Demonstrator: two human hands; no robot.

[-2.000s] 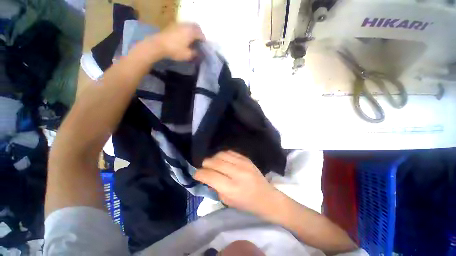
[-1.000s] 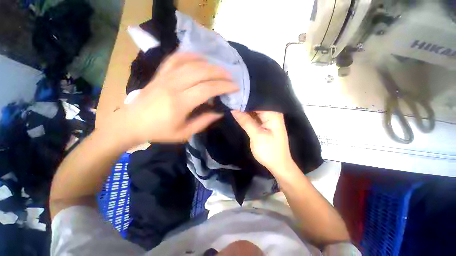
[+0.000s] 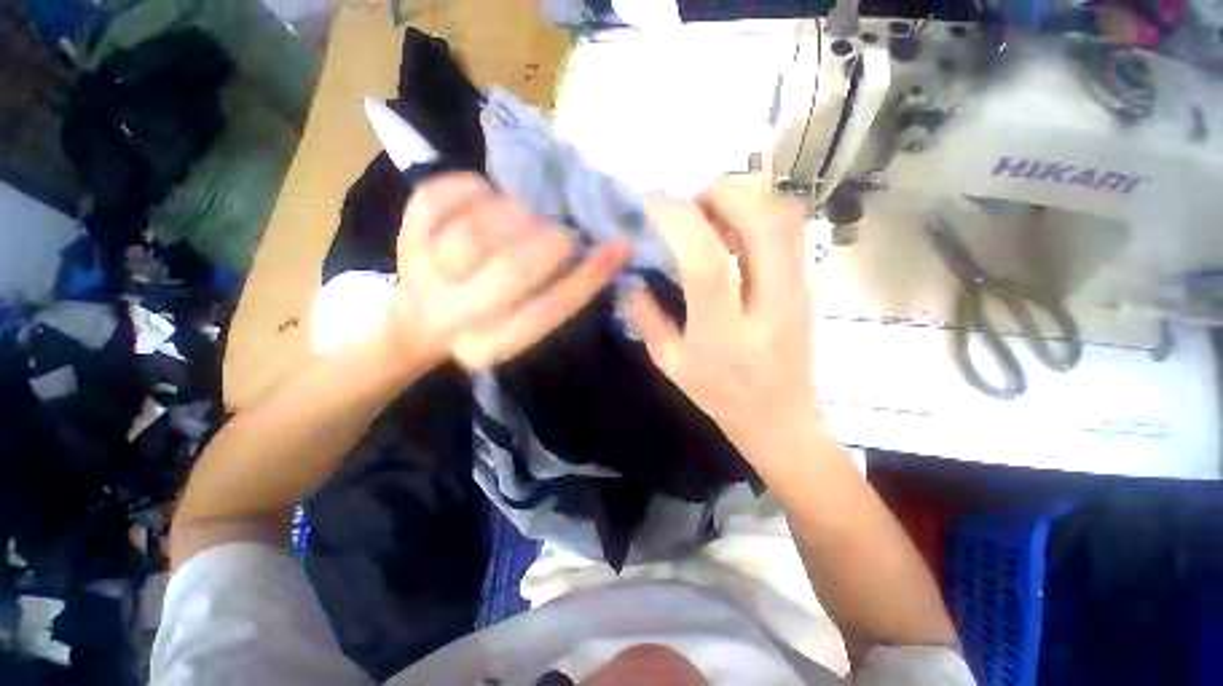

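The black-and-grey garment (image 3: 577, 389) lies over my lap and the table's left part, its light grey part (image 3: 557, 174) between my hands. My left hand (image 3: 490, 275) is on the garment's grey and black edge, blurred, with its fingers curled round the cloth. My right hand (image 3: 731, 288) is at the right side of the grey part, thumb and fingers around the cloth edge. The exact grip of the fingertips is blurred. The garment is left of the needle area, away from the presser foot.
The cream sewing machine head (image 3: 1060, 188) stands at the right. Shears (image 3: 999, 322) lie on the white table (image 3: 1073, 416) below it. A wooden extension (image 3: 288, 255) is at the left. A blue basket (image 3: 999, 576) is below the table, and fabric scraps (image 3: 154, 328) lie on the floor at left.
Both hands have come together at the grey part, which was first held apart and spread. Since a second ago my right hand has moved up and the grey part is more crumpled.
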